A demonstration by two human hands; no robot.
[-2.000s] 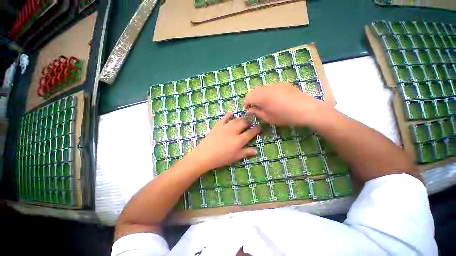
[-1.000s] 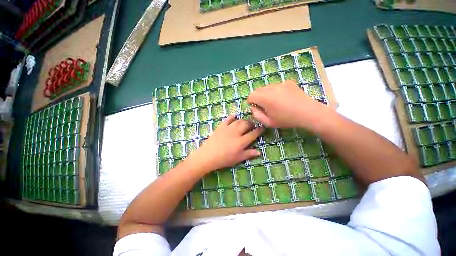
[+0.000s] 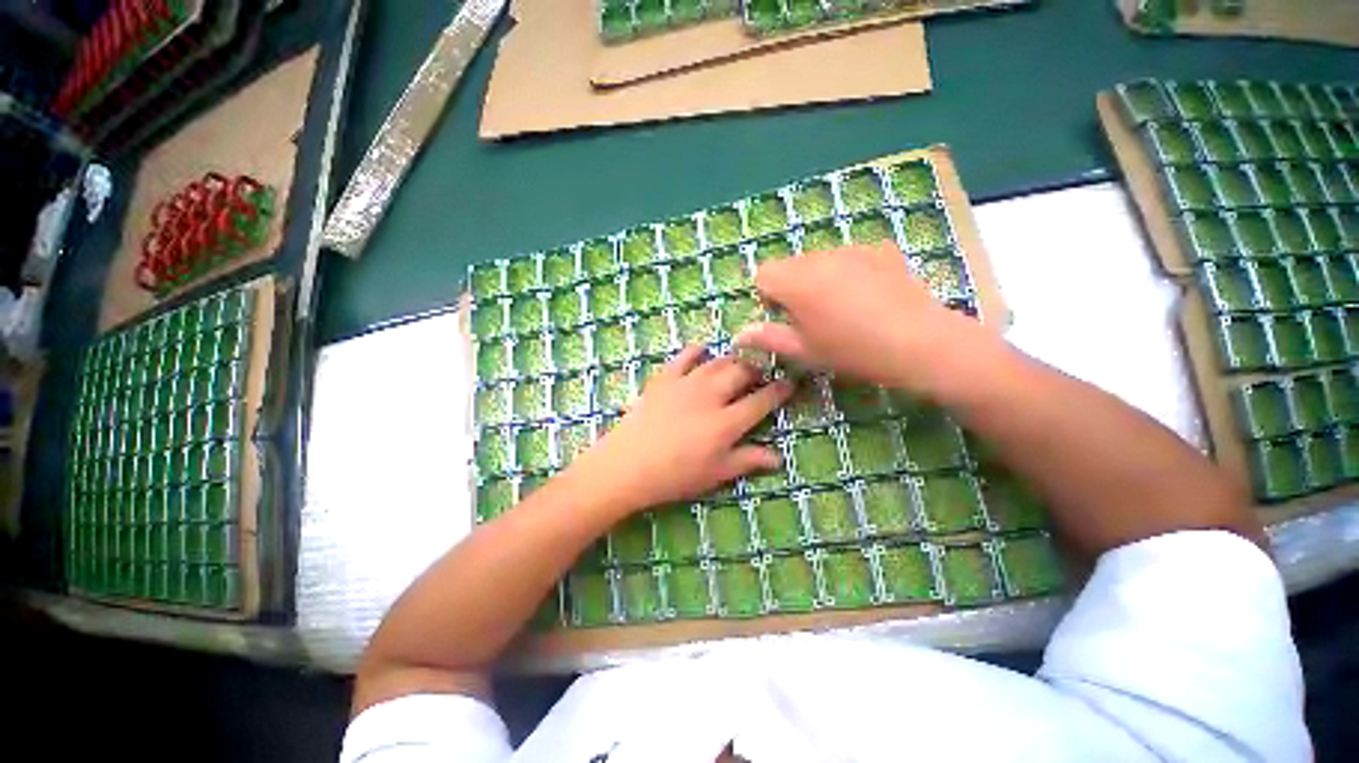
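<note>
Small green circuit boards (image 3: 827, 571) with pale edges lie in a tight grid on a brown cardboard sheet (image 3: 969, 239) in front of me. My left hand (image 3: 689, 432) lies on the middle of the grid, palm down with its fingers apart. My right hand (image 3: 853, 313) is just beyond and to the right of it, over the grid, with its fingers curled and its thumb near my left fingertips. Whether the right fingertips hold something small cannot be made out.
Other filled board sheets lie at the left (image 3: 157, 455) and right (image 3: 1267, 224). Red-looped pieces (image 3: 206, 231) are at far left. A silvery strip (image 3: 410, 134) and a cardboard sheet (image 3: 716, 97) lie on the green mat (image 3: 626, 179). White padding (image 3: 380, 462) is under the work.
My right thumb and fingers have parted a little. My left hand stays at nearly the same spot on the boards. The whole view has shifted slightly.
</note>
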